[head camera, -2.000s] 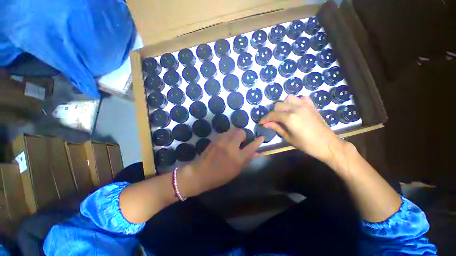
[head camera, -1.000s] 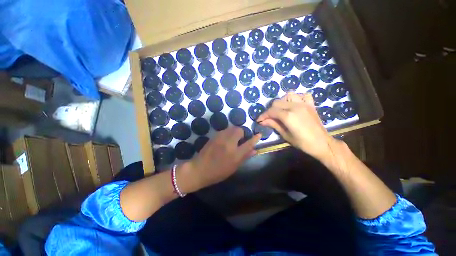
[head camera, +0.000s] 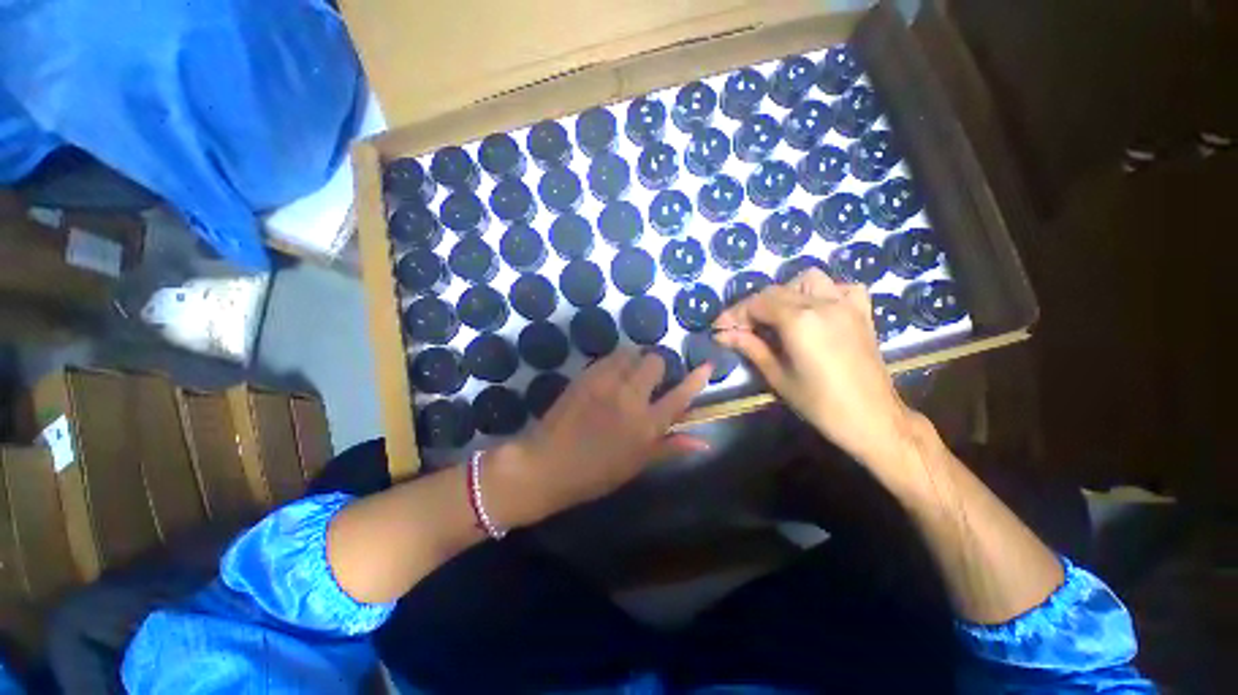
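Rows of round black parts stand in a white foam tray (head camera: 526, 315) inside an open carton (head camera: 382, 312). The left columns hold matt-faced black parts (head camera: 583, 283); the right columns hold shiny round black parts (head camera: 786, 230) with ring and glints. My left hand (head camera: 607, 414) rests over the front row, fingers apart, its fingertips beside a greyish-faced part (head camera: 707, 357). My right hand (head camera: 815, 346) is above that part, thumb and forefinger pinched together at its far edge. Whether a thin disc is between these fingertips is too small to tell. My hands hide some front parts.
The carton lid (head camera: 516, 48) stands open at the far side. A person in blue workwear (head camera: 177, 109) is at the upper left. Brown cartons (head camera: 129, 455) stand at the left, with a white bag (head camera: 204, 315) behind them. Dark brown shapes fill the right side.
My right hand has shifted slightly, its pinched fingertips now a little further right over the greyish part. My left thumb has spread away from the forefinger towards the carton's near edge.
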